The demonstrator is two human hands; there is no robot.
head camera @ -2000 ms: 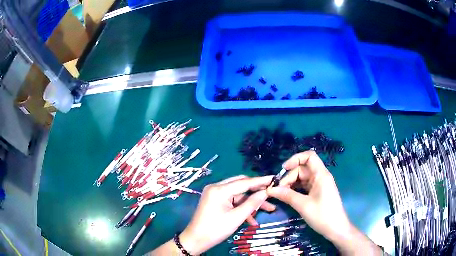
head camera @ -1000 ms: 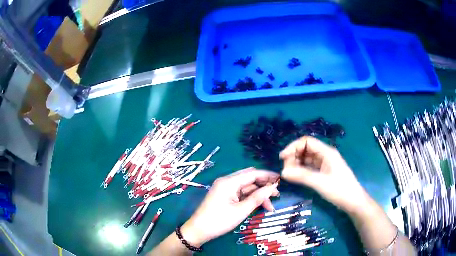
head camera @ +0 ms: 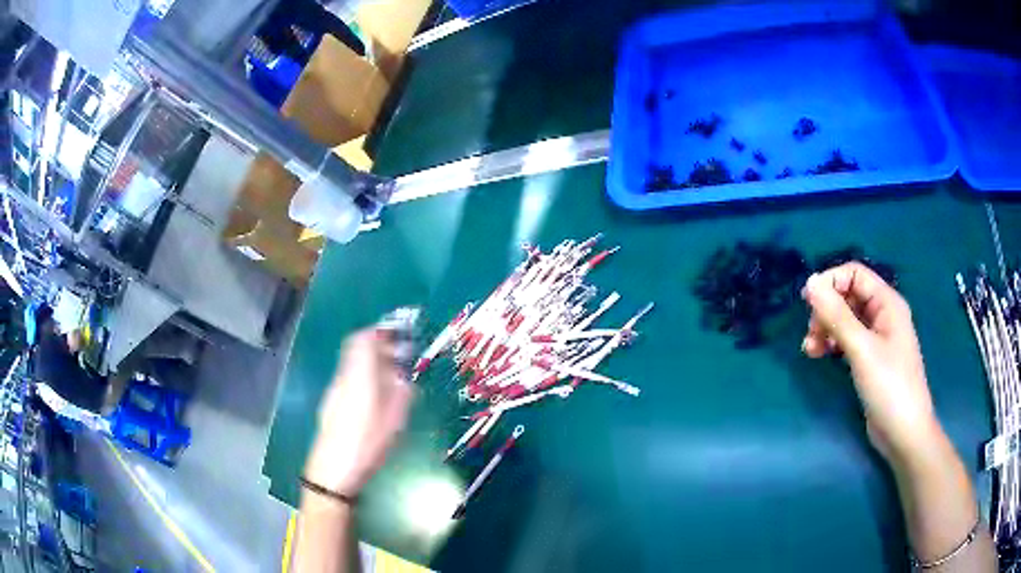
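Note:
Short white and red leads (head camera: 532,325) lie in a loose pile in mid-view, with a separate lead (head camera: 488,475) below it. My left hand (head camera: 364,409), motion-blurred, is left of the pile, raised over the bench's left part. It is closed around what looks like a bunch of leads; silvery and dark ends show at its top. My right hand (head camera: 868,336) is at the lower right edge of a heap of black sleeves (head camera: 750,291). Its thumb and fingers are curled together; whether a sleeve is between them cannot be told.
A large blue tray (head camera: 784,193) with scattered black pieces stands at the back, a smaller blue tray (head camera: 985,112) right of it. Long cables (head camera: 996,369) are stacked at the right edge. A metal arm (head camera: 241,106) and cardboard boxes (head camera: 336,92) are at left; a person (head camera: 67,375) is far left.
The view has swung left. My hands have parted, the left moving far left past the loose pile. The row of leads near my hands is gone from the bench.

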